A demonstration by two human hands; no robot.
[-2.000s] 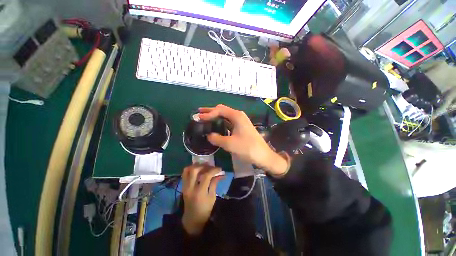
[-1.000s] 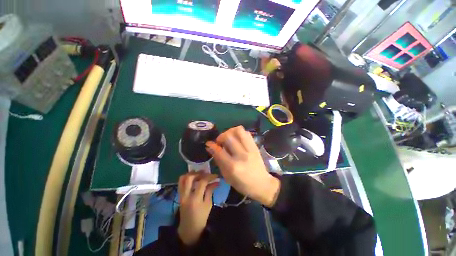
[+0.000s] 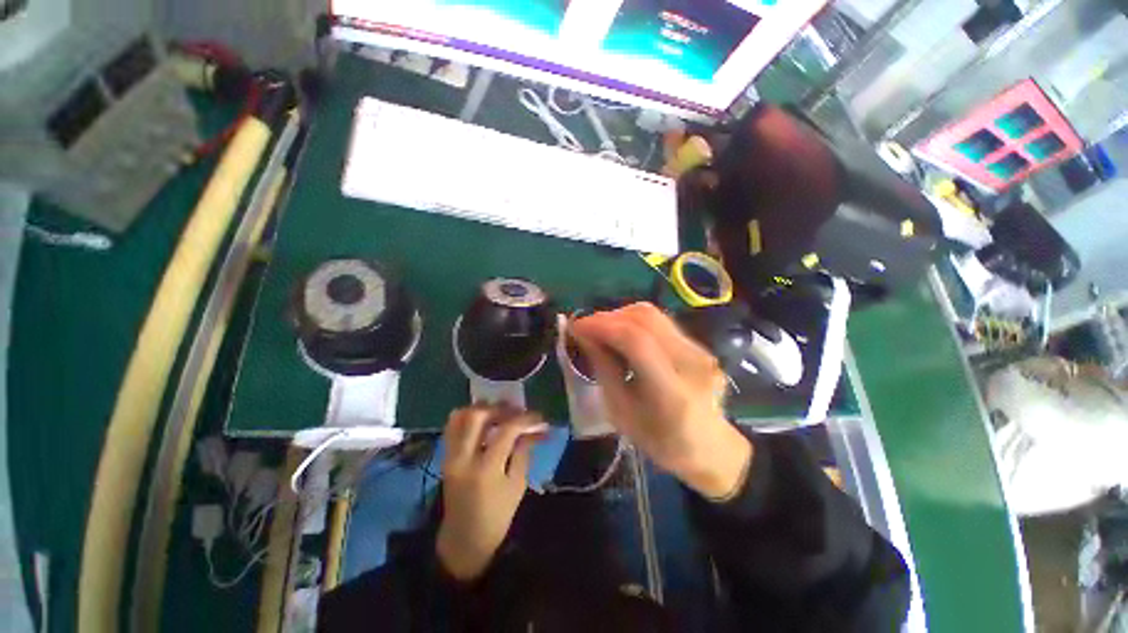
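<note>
Black security cameras on white brackets stand in a row on the green mat. The left camera (image 3: 359,324) shows a round lens face. The middle camera (image 3: 505,331) has its small oval face turned up and back. My left hand (image 3: 485,476) is at the mat's front edge, at the end of the middle camera's bracket; whether it grips something is unclear. My right hand (image 3: 656,383) is raised over a third camera to the right, fingers bent together and blurred. It hides most of that camera; what is in its fingers cannot be told.
A white keyboard (image 3: 507,179) lies behind the cameras, below the monitor (image 3: 594,56). A yellow tape roll (image 3: 701,280), a white mouse (image 3: 777,356) and a large black object (image 3: 829,204) are at the right. A pale-yellow tube (image 3: 173,359) runs along the left, near a grey box (image 3: 130,136).
My right hand has moved right, from the middle camera to the third one. The middle camera's face, covered two seconds ago, now shows. My left hand has stayed near the same bracket.
</note>
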